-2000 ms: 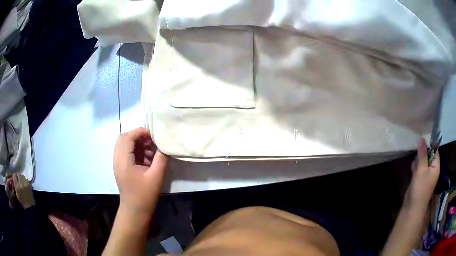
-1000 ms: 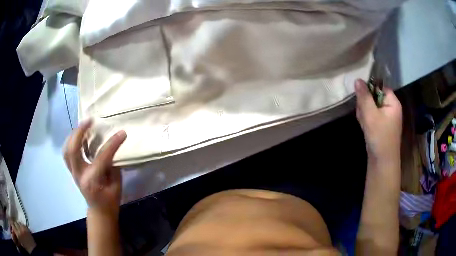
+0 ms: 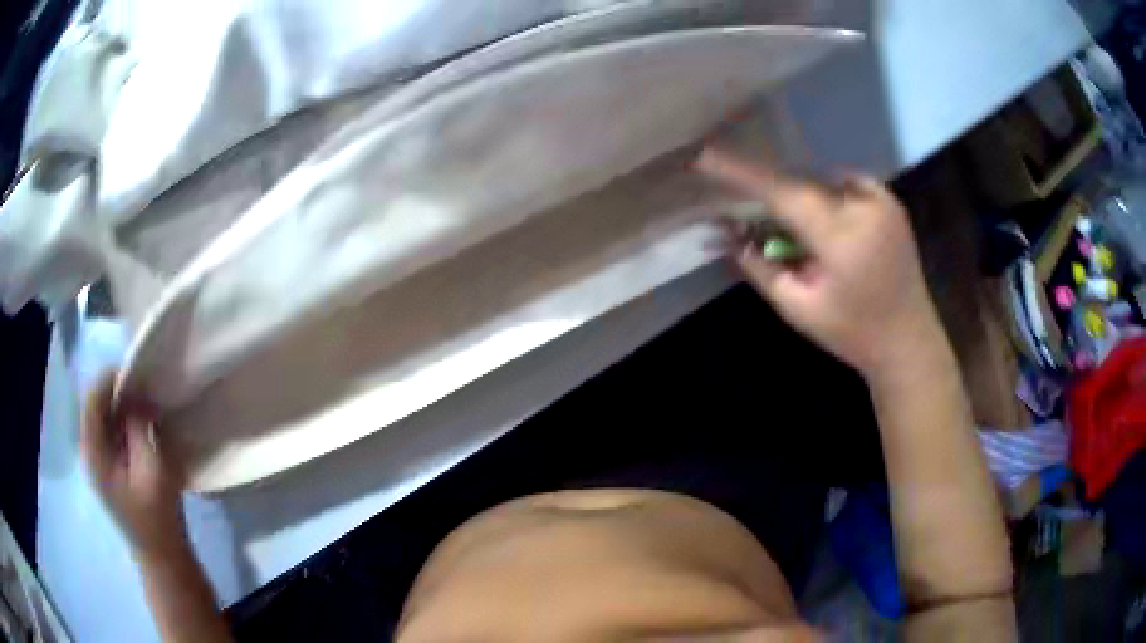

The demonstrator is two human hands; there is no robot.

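Note:
A large cream garment (image 3: 503,163) covers much of the table. Its upper layer is lifted and folded back in a curved edge, and a lower layer lies along the table's front edge. My left hand (image 3: 132,446) grips the garment's edge at the lower left. My right hand (image 3: 817,251) is over the garment's right end, its index finger extended towards the cloth. The green handle of the thread snips (image 3: 782,249) shows in its palm; the blades are mostly hidden or blurred.
The white tabletop (image 3: 980,63) shows at the upper right. Beyond its right edge are an open box (image 3: 1049,132), yellow and pink spools (image 3: 1091,289), a red basket (image 3: 1108,408), striped cloth (image 3: 1024,452) and a blue bag (image 3: 867,546). Bunched cream cloth (image 3: 57,226) hangs at the left.
The upper layer is now lifted and folded away, and the pocket is out of sight. My right hand has moved left from the corner. My left hand has moved left and down in view.

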